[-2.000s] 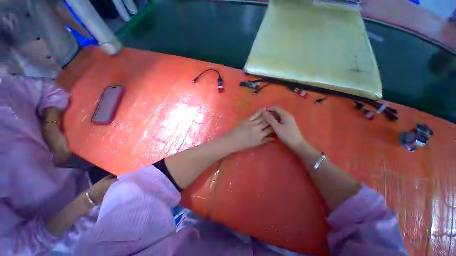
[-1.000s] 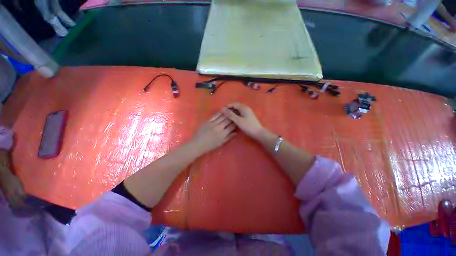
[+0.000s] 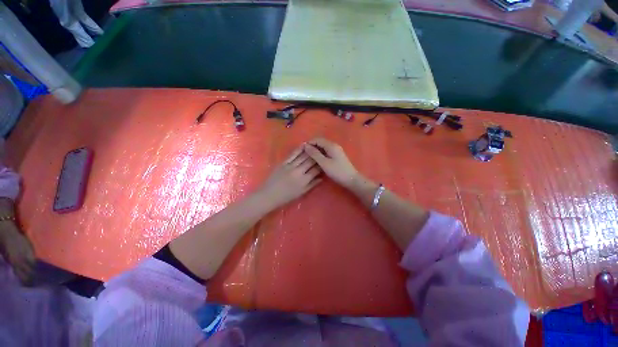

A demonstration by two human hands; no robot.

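Note:
My left hand (image 3: 293, 177) and my right hand (image 3: 330, 161) rest together on the orange-red bench (image 3: 332, 251), fingers touching. The right fingers lie against the left fingertips. Both look closed with no object visible in them; the palms are hidden. A silver bracelet (image 3: 377, 196) is on my right wrist. A thin black curved lead (image 3: 218, 104) with a red-and-silver end lies beyond my hands to the left. A cable bundle (image 3: 434, 122) lies along the near edge of the yellow board (image 3: 352, 57). A silver-black connector clump (image 3: 489, 144) is to its right.
A phone in a pink-red case (image 3: 72, 179) lies at left, near another person's hand (image 3: 19, 254). The yellow board rests across the dark green belt (image 3: 196, 51). A blue bin (image 3: 572, 329) and a glossy red object (image 3: 602, 298) are at lower right.
My view has turned right since two seconds ago, so the bench things sit further left and the lower-right bin shows. My hands have stayed together.

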